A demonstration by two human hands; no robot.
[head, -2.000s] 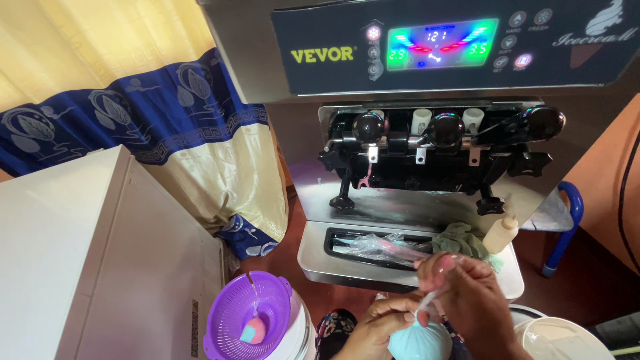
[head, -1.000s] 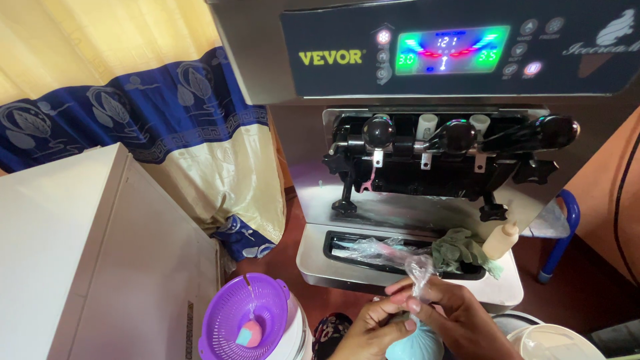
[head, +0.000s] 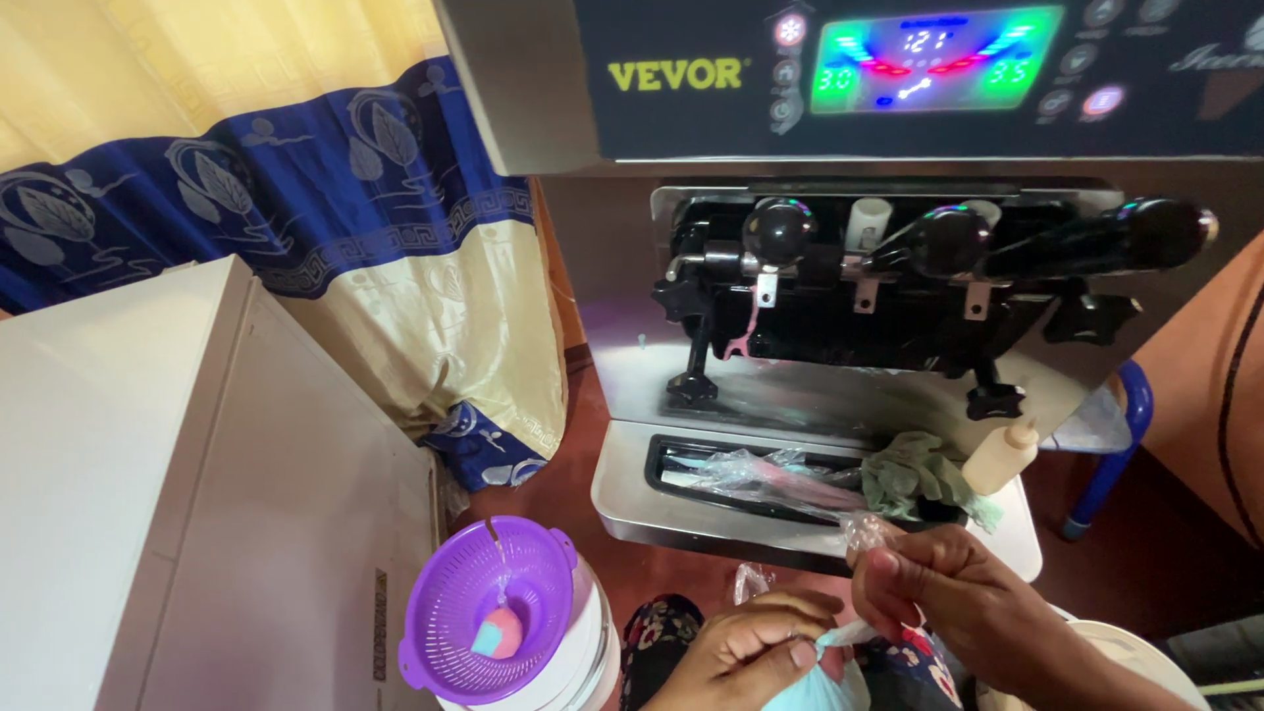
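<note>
A plastic bag with pale blue contents point(head: 812, 686) hangs below my hands at the bottom of the view. My left hand point(head: 755, 647) grips its neck just above the filled part. My right hand point(head: 948, 583) pinches the twisted upper end of the bag, up and to the right of the left hand. Ahead stands a VEVOR soft-serve ice cream machine point(head: 632, 365) with black levers and a lit display. Pink residue point(head: 746, 331) clings under its left spout. Clear plastic bags point(head: 770, 479) and a green cloth point(head: 913, 474) lie on its drip tray point(head: 632, 504).
A purple colander point(head: 434, 632) holding a small pink-and-blue filled bag point(head: 499, 632) rests on a white bucket point(head: 592, 671). A white chest-like appliance point(head: 276, 474) stands left, by a curtain point(head: 395, 178). A cream squeeze bottle point(head: 999, 459) is on the tray's right; a blue-legged stool point(head: 1116, 454) stands behind.
My hands have moved apart, and the bag's neck is now stretched between them. A second ago they were close together at the neck.
</note>
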